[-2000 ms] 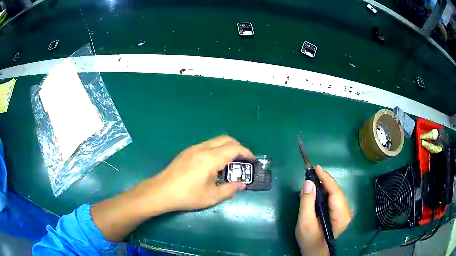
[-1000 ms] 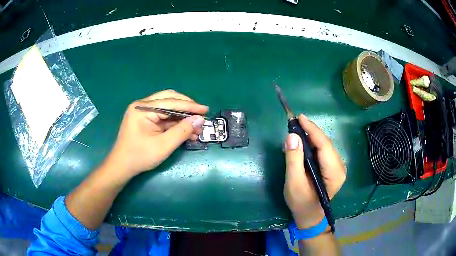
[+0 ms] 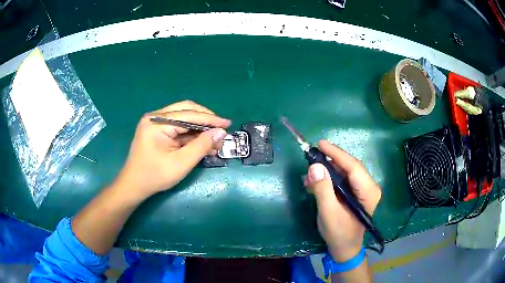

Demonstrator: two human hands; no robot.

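A watch housing (image 3: 235,145) with a pale rim and white and dark parts inside sits on the dark holding fixture (image 3: 258,143). My left hand (image 3: 171,149) holds slim grey tweezers (image 3: 180,123) between thumb and fingers, at the housing's left side. Its fingers hide the tweezers' tips and part of the fixture. My right hand (image 3: 346,199) holds the black soldering iron (image 3: 343,190) like a pen. The iron's metal tip points up and left, to the right of the fixture, and does not touch the housing.
A plastic bag (image 3: 83,119) with a white sheet (image 3: 41,105) lies at the left. At the right are a tape roll (image 3: 392,94), a black fume fan (image 3: 433,170) and a red tray (image 3: 456,83) with dark equipment. A white edge strip (image 3: 221,25) borders the far line.
Since the earliest frame, my left hand has taken up tweezers and the housing and fixture sit further left in view. Since one second ago, the iron's tip has moved left and down, closer to the fixture.
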